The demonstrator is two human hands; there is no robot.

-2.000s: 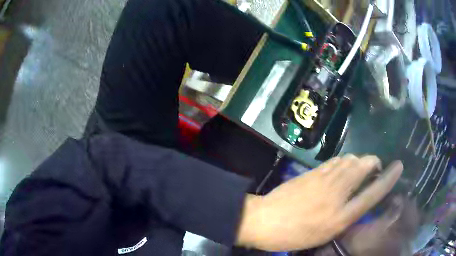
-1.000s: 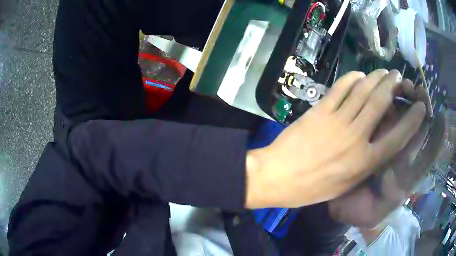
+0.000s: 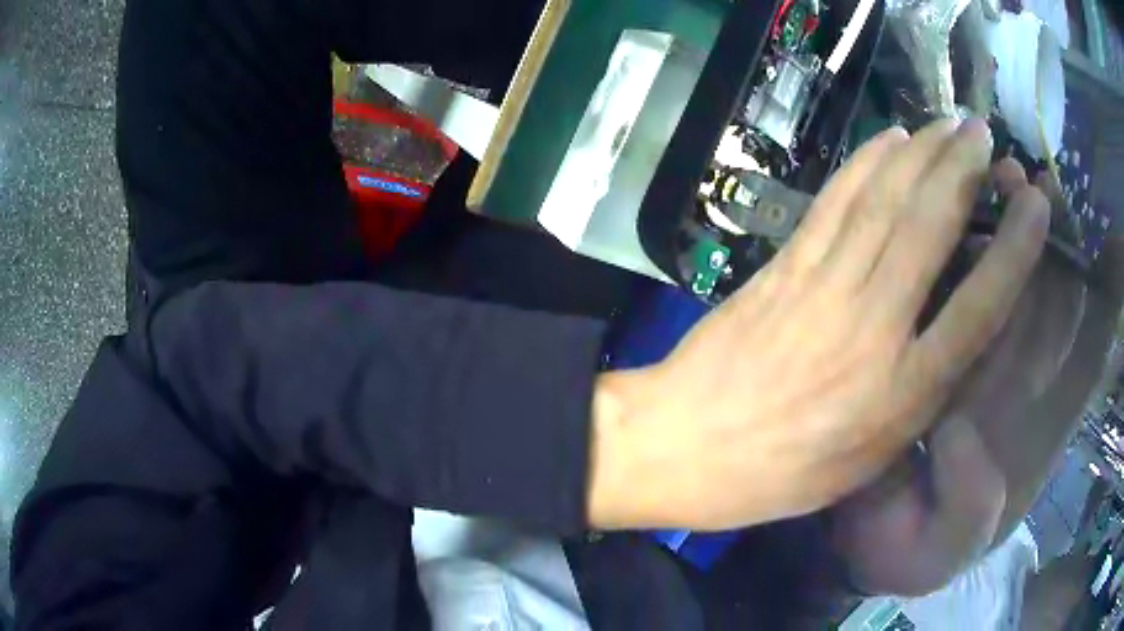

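The black lock housing lies open side up at the bench corner, its lower end towards me and its top cut off by the frame. Grey blunt jaws of pliers reach over the brass part in its round opening. My left hand lies over the pliers with fingers bent round them; the handles are mostly hidden. My right hand is blurred, low and behind my left; its grip is hidden. A small green board, wires and a grey-black block show inside the housing.
A grey metal plate lies left of the housing on the green bench, near its wooden edge. White tubs stand at the upper right. A red container is below the bench. A blue bin is under my left hand.
Both hands have moved up over the housing's lower end. The grey jaws, not seen two seconds ago, are now over the brass part. The view has shifted closer; the hands moved little in the last second.
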